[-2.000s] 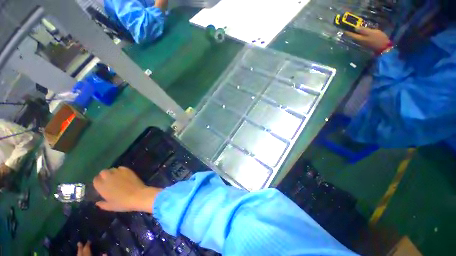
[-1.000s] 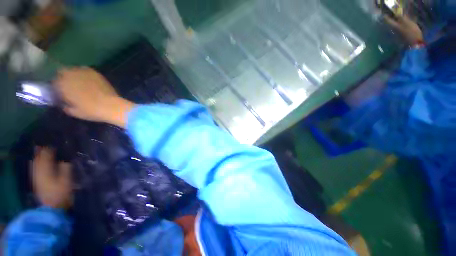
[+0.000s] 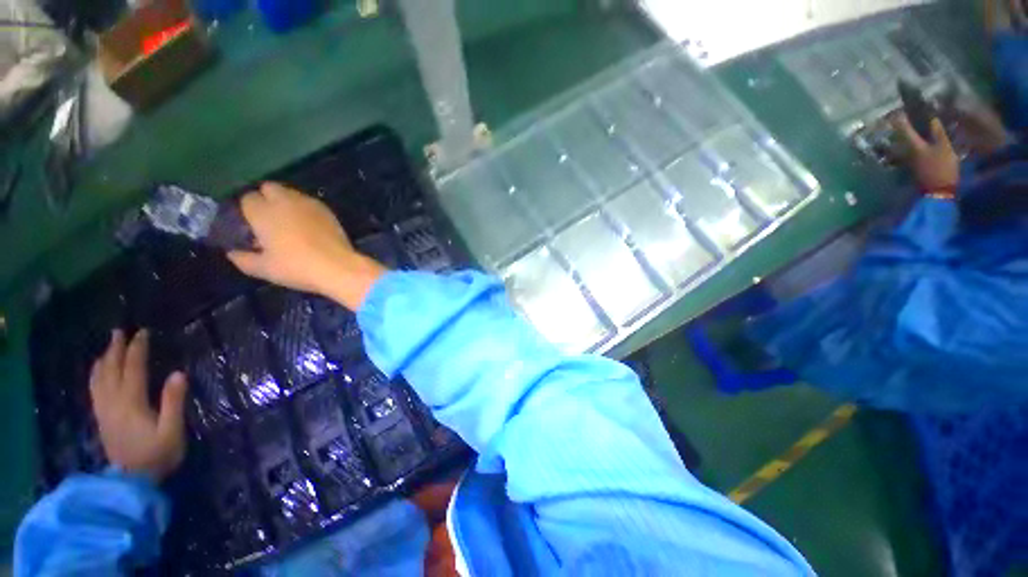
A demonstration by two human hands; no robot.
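A black blister tray (image 3: pixel 321 389) with rows of rectangular pockets lies before me; dark pieces show in several pockets. My right hand (image 3: pixel 295 239) is over the tray's far part, shut on a black half-assembly (image 3: pixel 180 211) whose open side shows a silvery-blue board. The unit points to the left, away from my wrist. My left hand (image 3: pixel 140 408) lies at the tray's left side, fingers apart, with nothing seen in it.
A clear blister tray (image 3: pixel 631 192) lies right of the black tray. A metal post (image 3: pixel 437 79) stands behind them. A cardboard box (image 3: pixel 156 51) with orange-red contents is at far left. A person in a blue smock (image 3: pixel 902 304) works at the right. A white sheet (image 3: pixel 767 25) lies beyond.
My left hand has come fully into view at the tray's left side, fingers spread. My right hand still holds the unit, now above the tray's far part. The camera view has shifted.
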